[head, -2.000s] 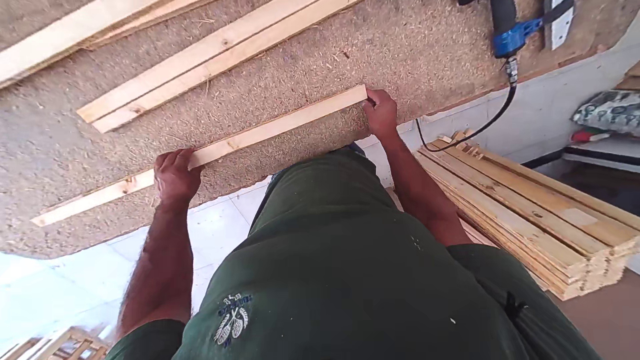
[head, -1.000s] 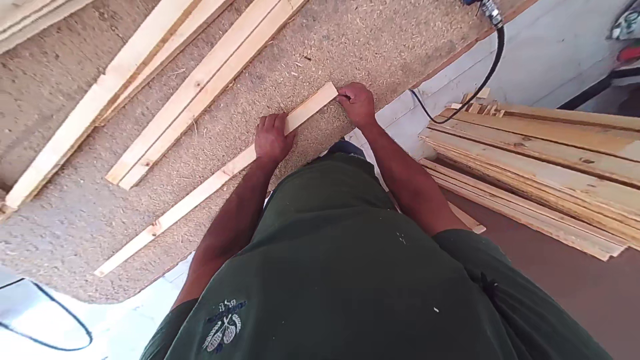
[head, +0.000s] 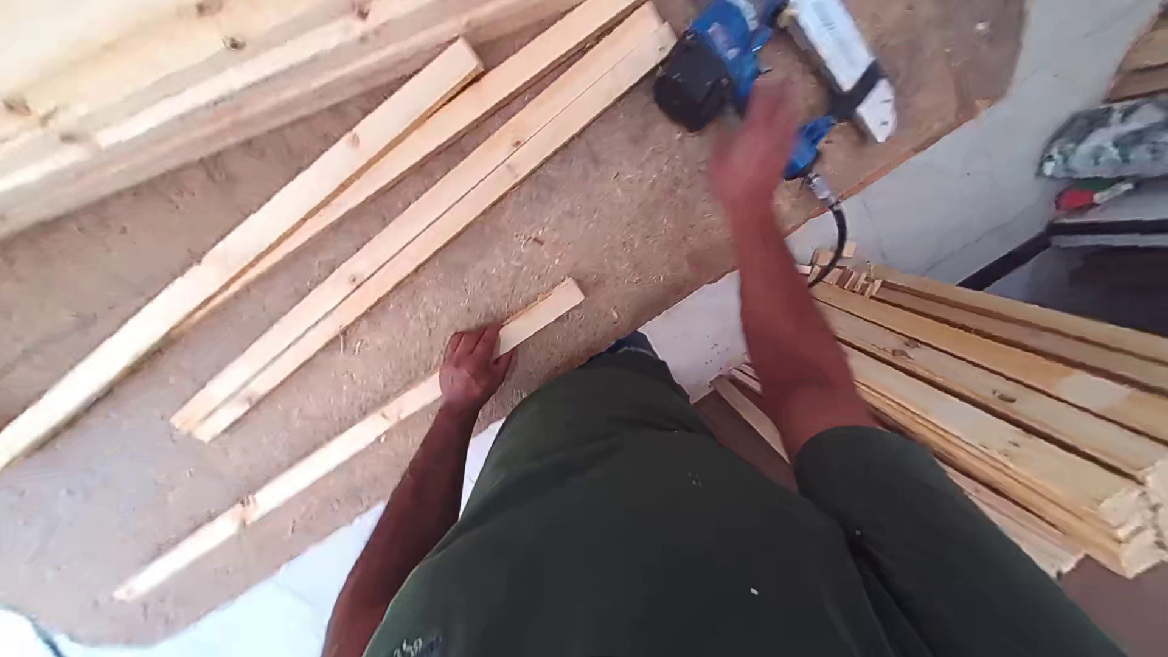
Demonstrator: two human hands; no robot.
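My left hand (head: 474,367) grips a narrow pine strip (head: 338,451) near its upper right end; the strip lies slantwise on a worn board worktop (head: 584,214). My right hand (head: 756,151), blurred, is at a blue and black pneumatic nailer (head: 730,41) with a silver magazine at the top of the view. Whether its fingers touch the tool cannot be told. A black air hose (head: 840,239) with a metal coupling runs from the nailer's handle. Two pine strips (head: 429,224) lie side by side behind the held strip.
More pine strips (head: 246,251) lie crossed at the left, in front of thick stacked timber (head: 228,64). A pile of pine boards (head: 995,392) stands low at the right. Beyond the worktop edge, a wrapped bundle (head: 1109,141) rests above a dark recess.
My right hand has left the strip's end and moved up to the nailer. My left hand still holds the strip. The view has shifted, bringing the nailer back in.
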